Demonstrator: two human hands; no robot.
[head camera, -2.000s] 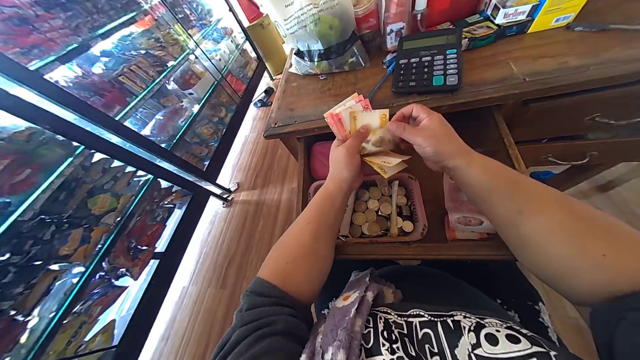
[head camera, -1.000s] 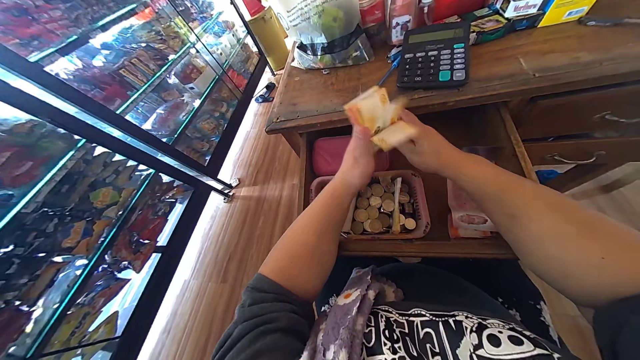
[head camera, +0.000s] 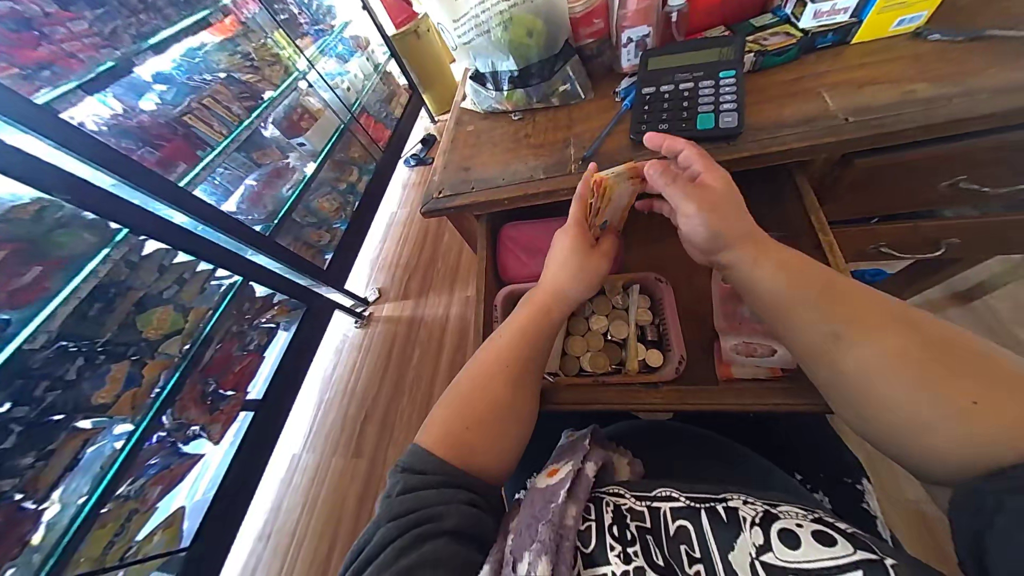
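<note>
My left hand (head camera: 582, 258) holds a stack of orange and yellow banknotes (head camera: 614, 197) upright between thumb and fingers, above the open wooden drawer (head camera: 680, 304). At the right edge of the notes is my right hand (head camera: 698, 200), fingers spread; whether its fingertips touch the notes is hard to tell. Below my hands, a pink plastic basket (head camera: 680, 344) in the drawer holds many coins (head camera: 596, 342) and a narrow strip-like object lying across them. A pink pouch (head camera: 524, 250) lies behind the basket, partly hidden by my left hand.
On the wooden desk (head camera: 800, 104) stand a black calculator (head camera: 690, 90), a blue pen (head camera: 610, 128), a plastic bag (head camera: 528, 56) and small boxes (head camera: 892, 18). Pink-and-white packs (head camera: 752, 348) lie in the drawer at right. A glass display case (head camera: 240, 152) stands at left.
The banknotes, fanned out two seconds ago, are now gathered in one stack in my left hand. My right hand, which handled the notes earlier, has its fingers spread at their edge.
</note>
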